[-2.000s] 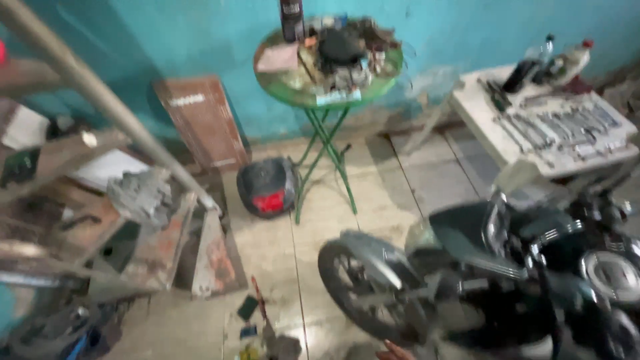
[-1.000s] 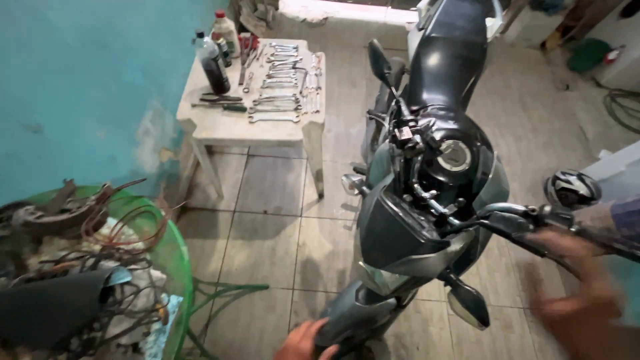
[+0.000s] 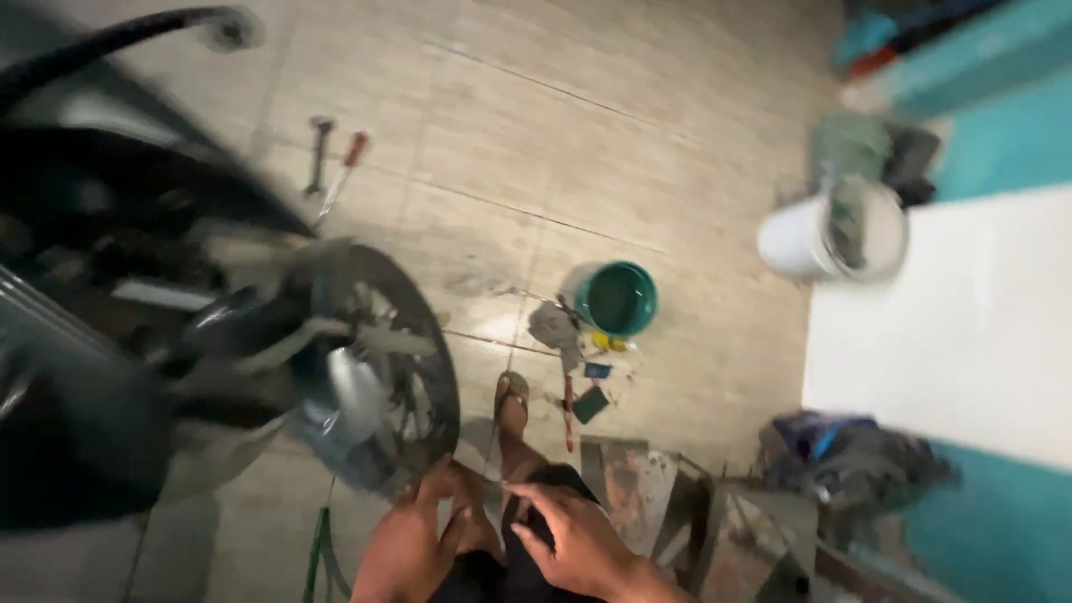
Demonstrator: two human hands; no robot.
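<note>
My left hand (image 3: pixel 410 536) is low in the view, close to the lower edge of the motorcycle's front wheel (image 3: pixel 410 368); whether it touches the tyre or fender is unclear. My right hand (image 3: pixel 569 532) hangs over my leg with thumb and fingers apart, holding nothing. The motorcycle (image 3: pixel 92 335) fills the left side, blurred. On the tiles beyond the wheel lie a wrench (image 3: pixel 319 157) and a red-handled screwdriver (image 3: pixel 355 152). A green bucket (image 3: pixel 618 299) stands right of the wheel, with a grey rag (image 3: pixel 554 325) beside it.
My foot in a flip-flop (image 3: pixel 511 402) stands near a red stick-like tool (image 3: pixel 569 414) and a dark green pad (image 3: pixel 590 404). Metal or wooden panels (image 3: pixel 628 486) lie lower right. A white bucket (image 3: pixel 791 239) and a dark bundle (image 3: pixel 863 465) are by the right wall.
The view has swung from the tool table and motorcycle to the floor by the front wheel. My right hand, near the handlebar before, is now low over my leg.
</note>
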